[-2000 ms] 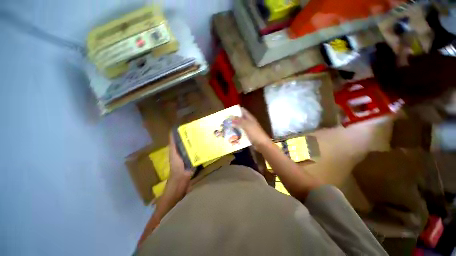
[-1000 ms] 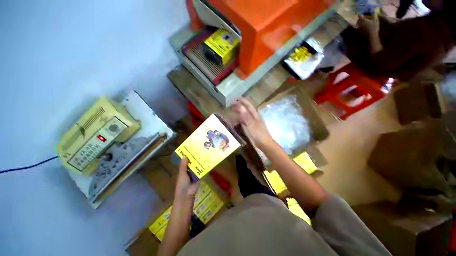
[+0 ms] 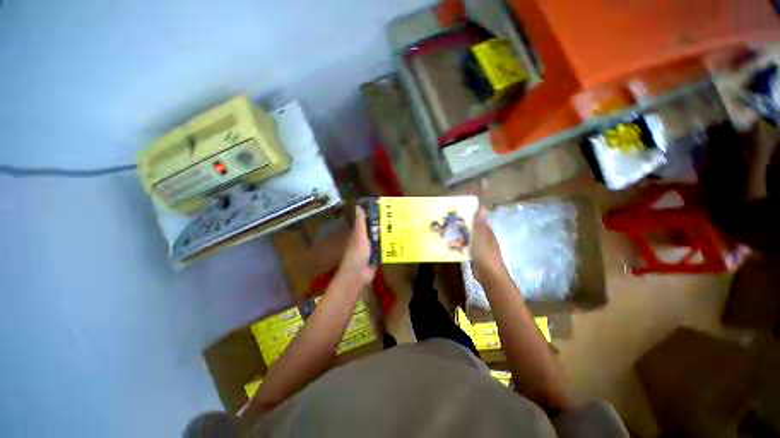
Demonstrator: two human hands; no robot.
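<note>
A yellow product box with a black left end and a small picture on its face is held level in front of me. My left hand grips its black end. My right hand grips its right end. Below left, an open shipping carton holds yellow boxes, partly hidden by my left forearm. More yellow boxes lie below right, partly behind my right forearm. Another yellow box sits on the tunnel conveyor.
The orange shrink tunnel is at upper right. A carton of clear film stands right of my hands, with a red stool beyond. The cream heat sealer is at left by the wall. A person's dark sleeve shows at right.
My right hand, off the box's face a second ago, now holds its right end. The box has turned from tilted to level. The view has swung, shifting the surroundings.
</note>
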